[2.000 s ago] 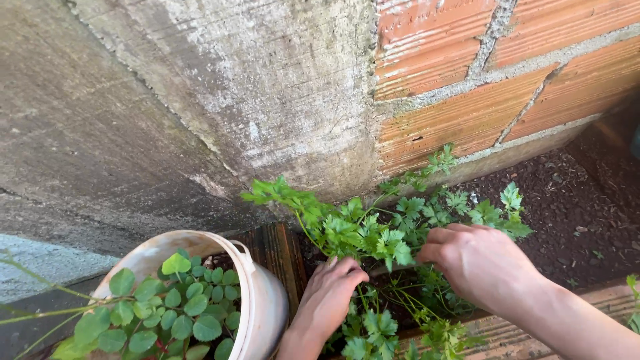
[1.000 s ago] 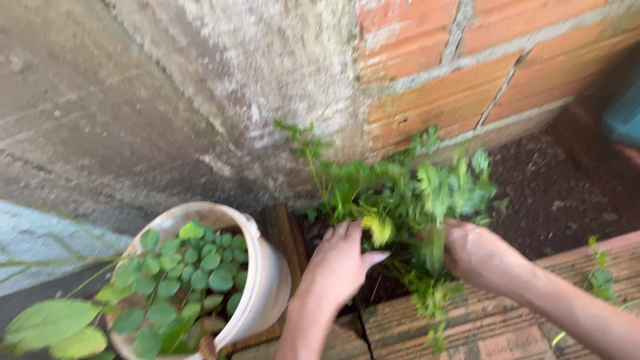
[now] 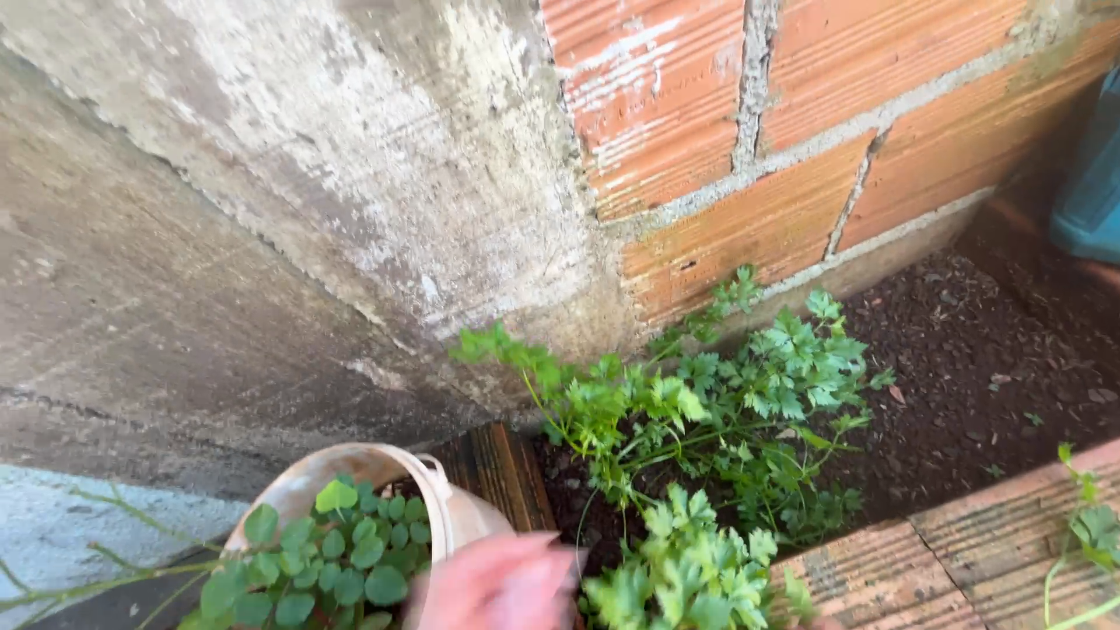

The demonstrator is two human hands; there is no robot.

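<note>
My left hand is a blur at the bottom edge, between the white plastic bucket and the leafy green herb, which looks like parsley. Whether its fingers hold anything cannot be made out. Of my right hand only a sliver shows at the bottom edge, beside the lowest leafy clump; its fingers are hidden. The herb's stems spread from dark soil in a bed against the wall.
Round-leaved plants fill the bucket. Ridged clay bricks edge the bed in front. Behind stand a stained concrete wall and an orange block wall. A blue container is at the far right, and a small plant at the right edge.
Both hands have moved from among the herb's stems down to the bottom edge of the view.
</note>
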